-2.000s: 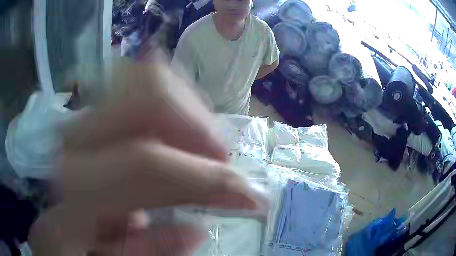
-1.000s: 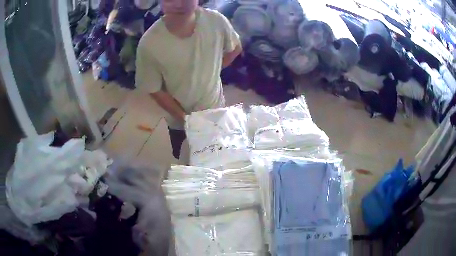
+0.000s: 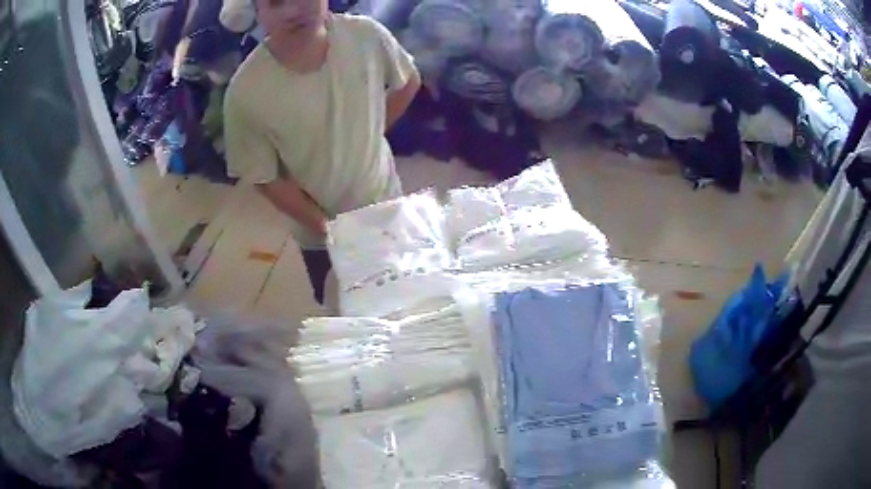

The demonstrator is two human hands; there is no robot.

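Observation:
White polybagged garments (image 3: 387, 368) lie in several stacks in front of me, in shiny clear bags with dark printing. A light blue polybagged garment (image 3: 570, 363) lies flat on top of the near right stack. The lower edge of the picture cuts off the nearest packs, and what holds the stacks is hidden beneath them. Neither of my hands is in view.
A person in a pale shirt (image 3: 320, 115) stands behind the stacks at the left. Fabric rolls (image 3: 544, 91) are piled at the back. A blue plastic bag (image 3: 735, 344) is by the rack at right. A white bundle (image 3: 76, 368) lies left, below a door frame (image 3: 110, 162).
The large blurred hand seen two seconds ago has left the picture. The view has tilted and shifted, so the person and the stacks now appear further left.

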